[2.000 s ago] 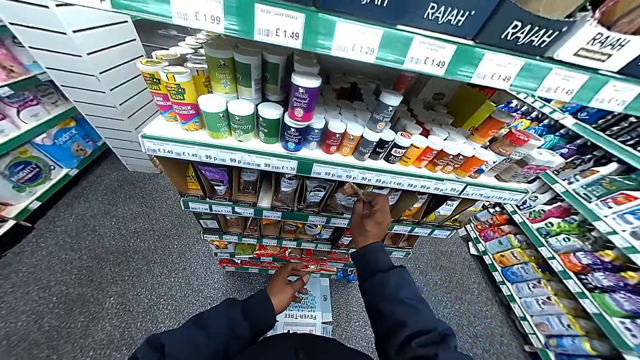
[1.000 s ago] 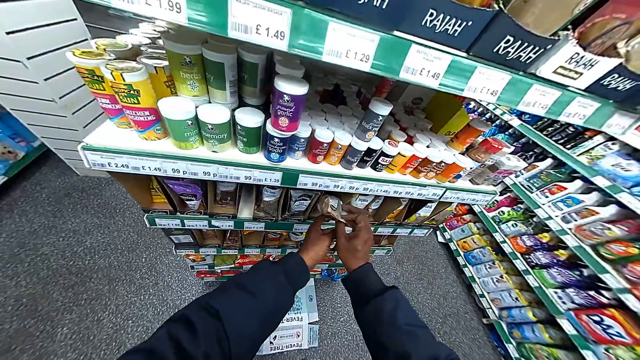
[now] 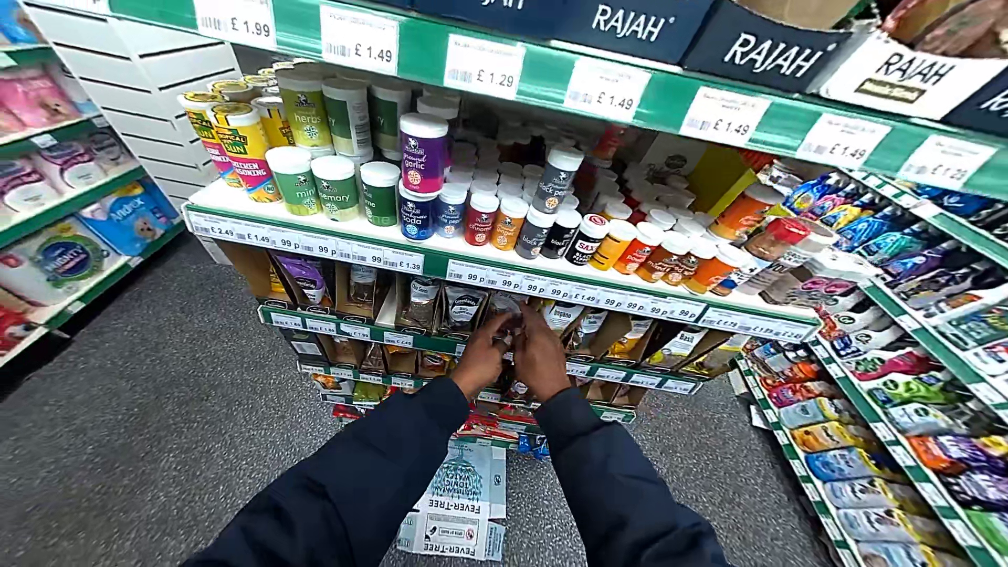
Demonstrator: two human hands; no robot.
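Observation:
Both my hands meet at a shelf of bagged herbs and spices, below the shelf of spice tubs. My left hand (image 3: 486, 354) and my right hand (image 3: 538, 350) have their fingertips together at a clear spice packet (image 3: 505, 302) in a cardboard tray; the fingers partly cover it, so the grip cannot be made out. Left of it stands a dark packet with a white label (image 3: 461, 309); to the right is a packet marked oregano (image 3: 561, 315). Above are a purple ground garlic tub (image 3: 424, 153) and a grey black pepper tub (image 3: 557, 179).
A green shelf edge with price labels (image 3: 488, 67) crosses above, under Rajah boxes (image 3: 630, 24). Flattened Fever-Tree cardboard (image 3: 457, 504) lies on the floor under the shelves. Shelves of pouches (image 3: 835, 465) stand at right, and paper-goods packs (image 3: 59, 260) at left.
My left hand has risen from the lower red packets to join my right hand at the spice packets. Since a second ago both hands remain together there.

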